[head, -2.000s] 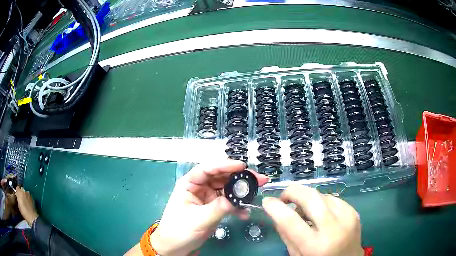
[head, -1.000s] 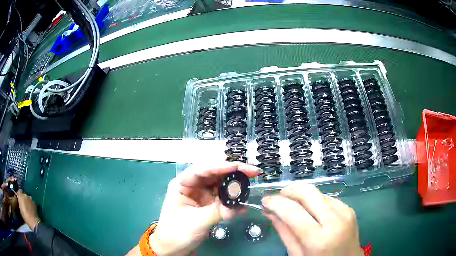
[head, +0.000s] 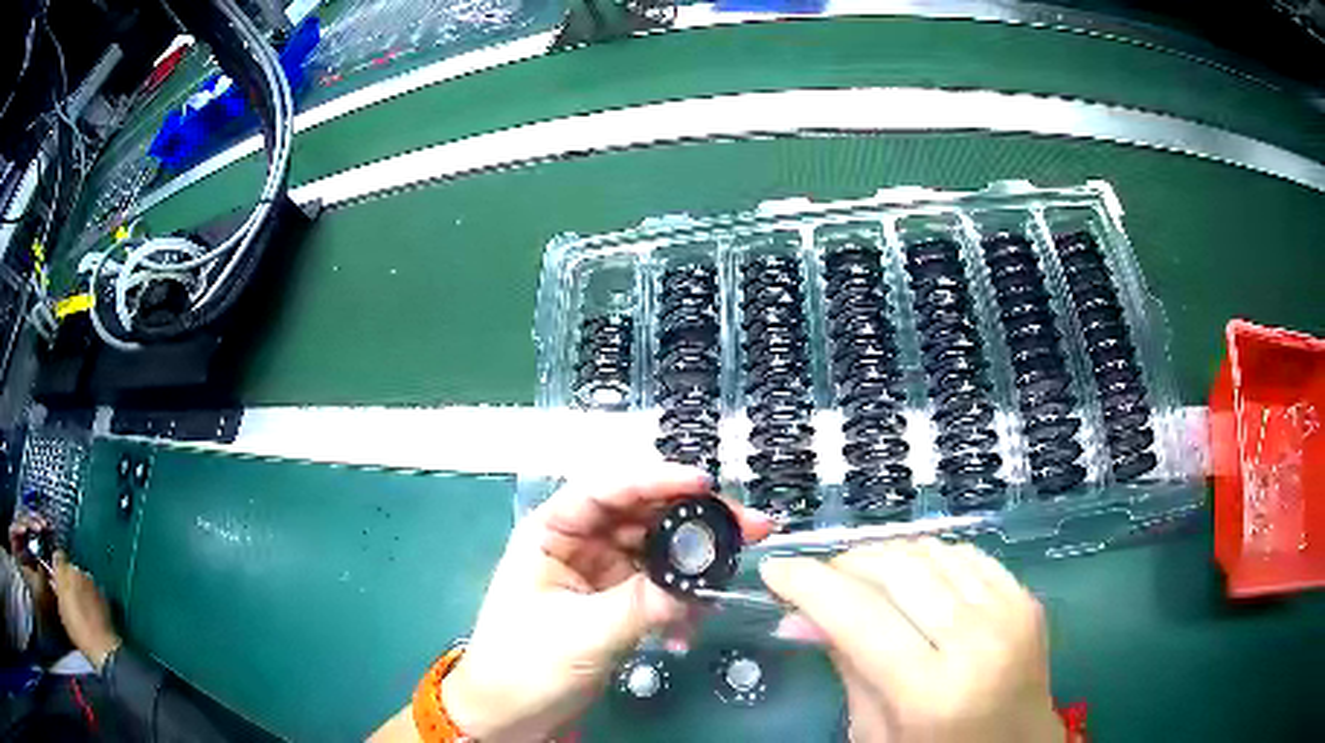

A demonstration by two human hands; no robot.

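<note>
My left hand (head: 545, 617), with an orange wristband, holds a round black module (head: 692, 546) by its rim, its pale round centre and small white dots facing me. My right hand (head: 930, 624) pinches a thin silver tool (head: 738, 595), perhaps tweezers, whose tip is at the module's lower edge. Two similar loose modules lie flat on the green mat below, one on the left (head: 642, 676) and one on the right (head: 741, 675). Behind my hands is a clear compartment tray (head: 560, 276) with rows of stacked black modules (head: 868, 363); the leftmost row is shorter.
A red-orange bin (head: 1267, 465) stands right of the tray. At left is a black fixture (head: 160, 356) with looped cables. A blue bin (head: 233, 102) is at the far left. Another person's hands (head: 73, 602) hold a small part at the left edge. Pale strips cross the green mat.
The module in my left hand shifted slightly left, then back a little to the right. My right hand's fingers have changed pose around the tool, whose tip stays at the module's lower edge.
</note>
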